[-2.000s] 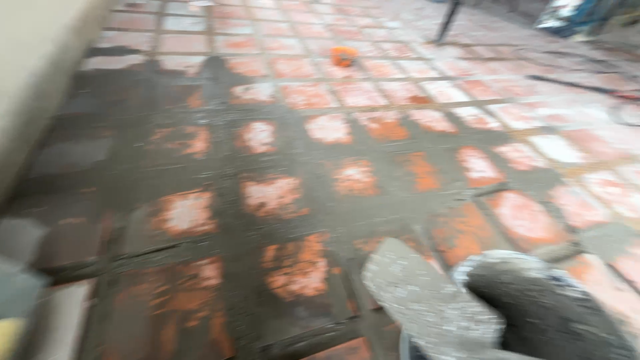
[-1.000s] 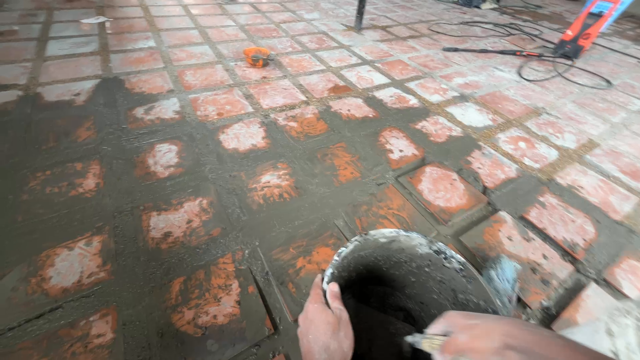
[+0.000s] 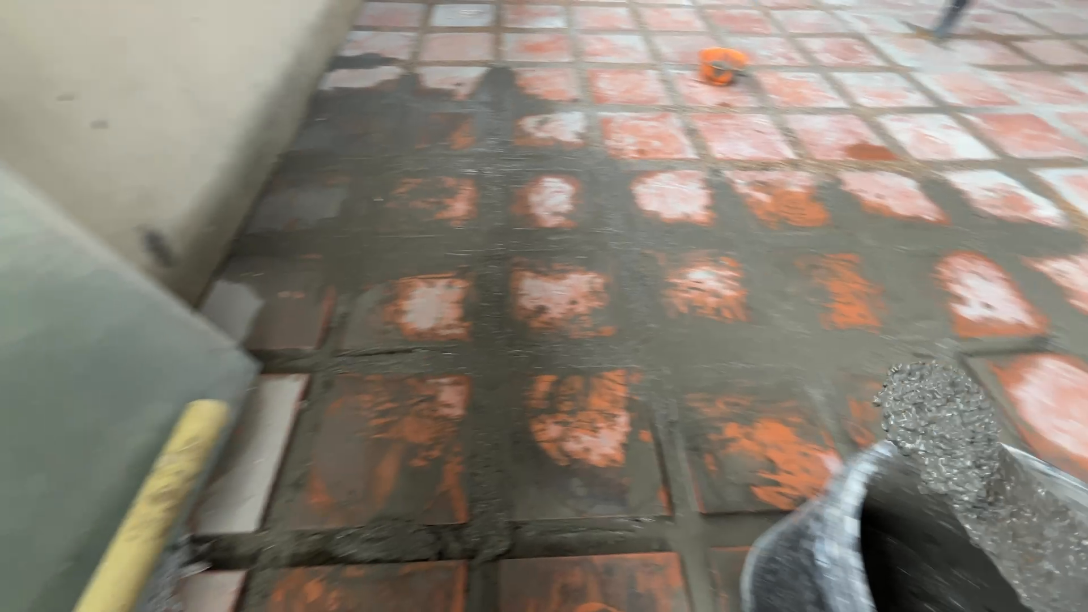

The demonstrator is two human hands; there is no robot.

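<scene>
Neither of my hands shows in the head view. At the lower right a dark bucket [image 3: 816, 527] with a grout-smeared rim stands or hangs over the floor. A mass of wet grey mortar [image 3: 939, 416] lies across its mouth and rim; the tool that may carry it cannot be made out. Red clay floor tiles [image 3: 578, 416] fill the middle, their joints and much of their faces covered with wet grey grout [image 3: 493, 306]. Farther off, the tiles [image 3: 654, 134] are pale and dusty, with no wet grout on them.
A beige wall or plinth [image 3: 170, 102] rises at the left. Before it stands a grey-green panel [image 3: 102, 374] with a yellow rod or handle [image 3: 157, 501] at its edge. A small orange container [image 3: 722, 66] sits on the far tiles, and a dark post [image 3: 948, 17] stands at the top right.
Both hands, seen at the bucket one second ago, are out of sight. Mortar now shows above the bucket's rim. The view has swung left, bringing the wall and panel in.
</scene>
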